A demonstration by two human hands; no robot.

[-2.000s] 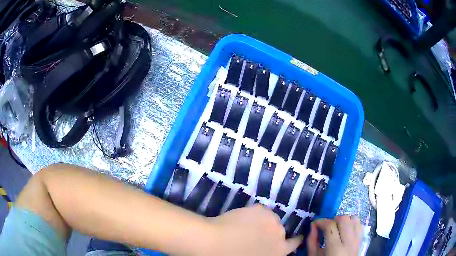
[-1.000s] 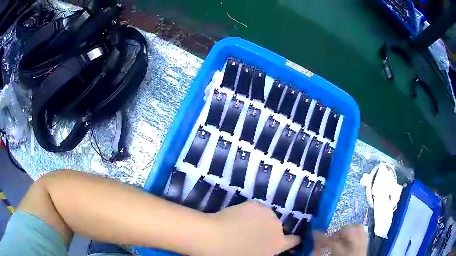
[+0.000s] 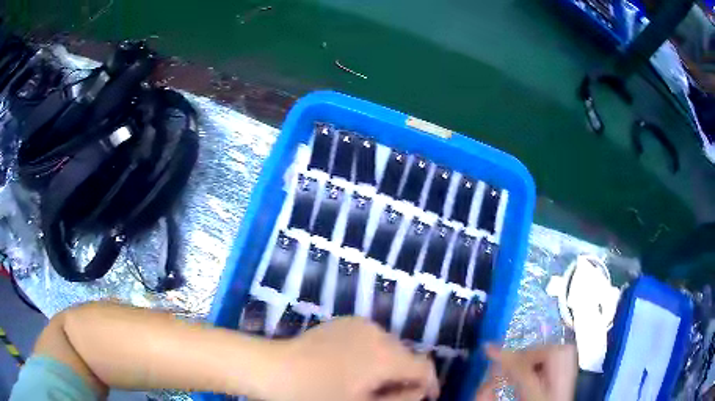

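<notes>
A blue tray (image 3: pixel 513 204) holds several slanted rows of black headband sliders (image 3: pixel 386 235) with white liner strips between them. Each slider has a small shiny fitting at its upper end. My left hand (image 3: pixel 357 362) is over the tray's lower part with its fingers curled. My right hand (image 3: pixel 533 371) is at the tray's lower right edge, blurred and cut off by the frame's bottom. A dark piece lies between the hands. Whether either hand grips something is hidden or too blurred to tell.
Black headbands (image 3: pixel 117 172) are piled at the left on foil-like sheeting (image 3: pixel 223 149). A green conveyor belt (image 3: pixel 470 70) carries loose headbands (image 3: pixel 655 145) at the upper right. A white cloth-like bundle (image 3: pixel 586 305) and a small blue box (image 3: pixel 686 301) are at the right.
The tray and headband pile appear lower and further left in the view. My right hand has shifted slightly and is still blurred. My left hand has moved a little left and its fingers look more curled.
</notes>
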